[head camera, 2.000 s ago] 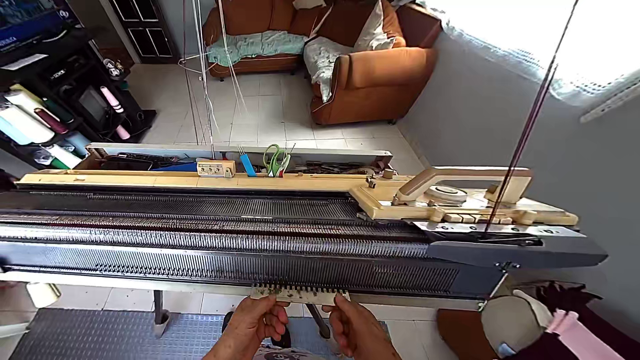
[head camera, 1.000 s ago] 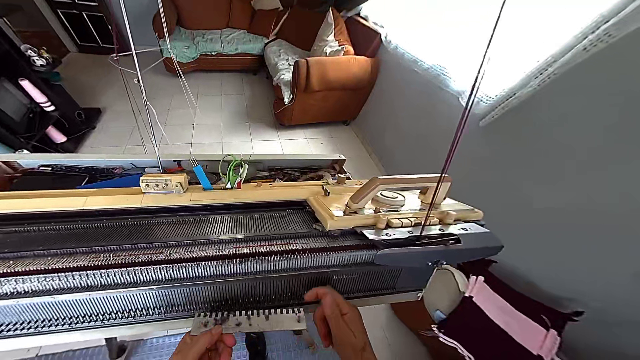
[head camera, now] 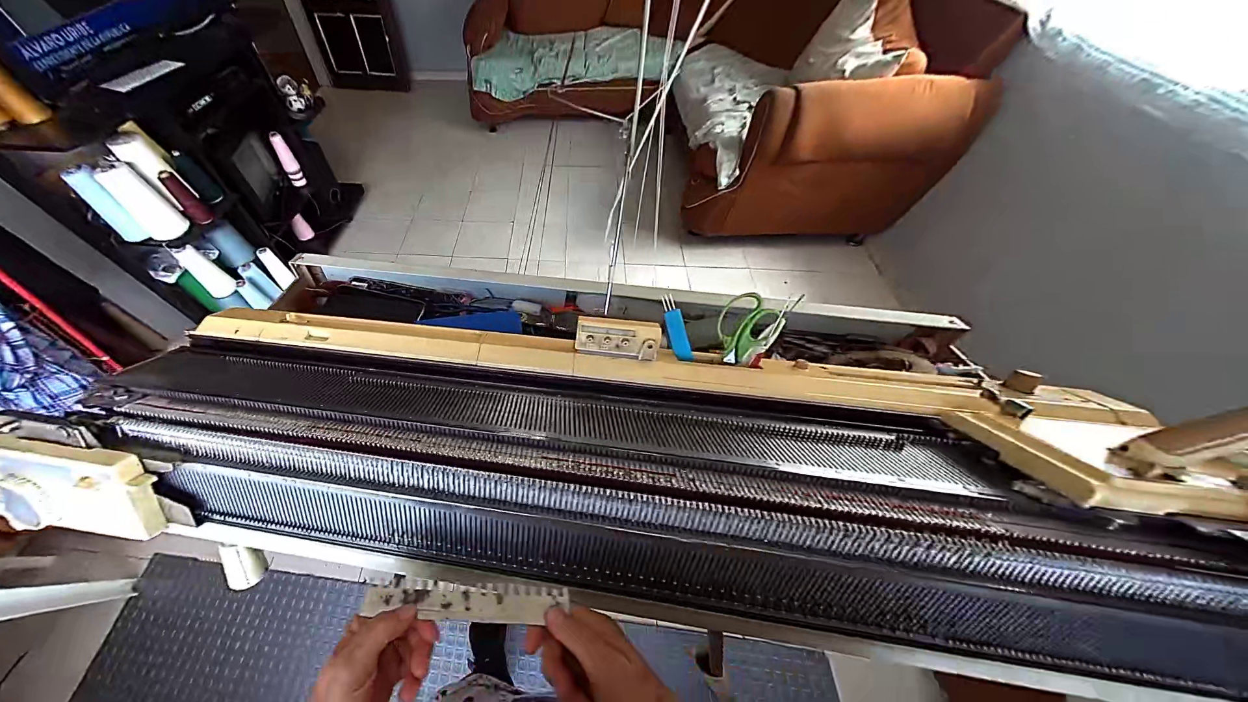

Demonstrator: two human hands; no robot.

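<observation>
A double-bed knitting machine [head camera: 585,468] spans the view, its many needles in long rows with dark yarn between the beds. My left hand [head camera: 375,655] pinches the left part of a pale, toothed needle pusher [head camera: 478,603] with dark stains. My right hand [head camera: 595,655] grips the same strip at its right end. The strip lies level just below the front bed's lower edge, teeth toward the machine. The main carriage [head camera: 1092,458] is at the right, partly out of frame. At the left end stands a cream carriage [head camera: 78,487].
Behind the needle beds, a long tray [head camera: 390,268] holds green-handled scissors [head camera: 749,327], a blue-handled transfer tool [head camera: 677,331] and other tools. A row counter [head camera: 617,336] sits on the rear rail. Yarn strands rise from a thin mast [head camera: 616,234]. Yarn cones [head camera: 141,200] fill shelves at left.
The view has swung left, bringing the machine's left end into sight. My right hand, off the strip with fingers raised one second ago, is back on its right end.
</observation>
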